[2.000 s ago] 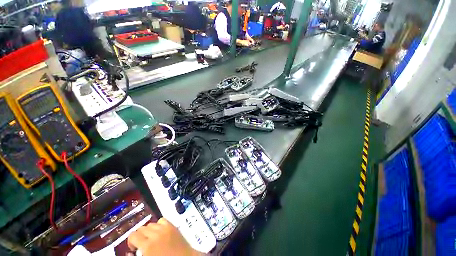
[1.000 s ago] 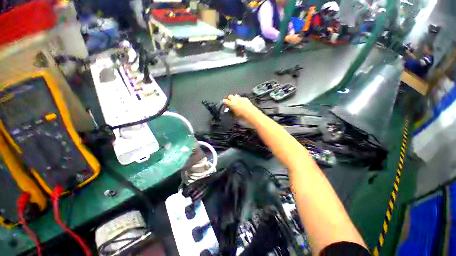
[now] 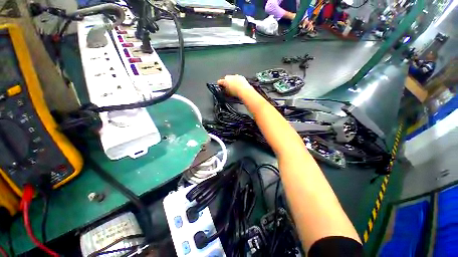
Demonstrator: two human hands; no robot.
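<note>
My right hand point(image 3: 233, 85) reaches across the bench from the lower right, its fingers closed on a black power cord point(image 3: 217, 96) at the left end of the cord pile. Its forearm covers part of the pile. Open units with circuit boards lie in the pile, one point(image 3: 325, 152) right of my forearm, and two more point(image 3: 288, 84) lie behind it. The near power strip point(image 3: 182, 221) has black plugs in it. Further open units point(image 3: 256, 241) at the bottom edge are partly hidden under cords. My left hand is out of the picture.
A multimeter point(image 3: 37, 120) with a red lead stands at the left. Rear power strips point(image 3: 103, 65) lie on the green shelf point(image 3: 170, 155). A white coiled cable point(image 3: 208, 168) is beside the shelf edge. A person's hands point(image 3: 306, 24) show at the far bench. Blue bins point(image 3: 407, 226) stand lower right.
My right arm has reached out over the cord pile, and its fingers have closed on a cord there. The view has moved closer to the rear strips. The hand seen earlier at the near strip is gone.
</note>
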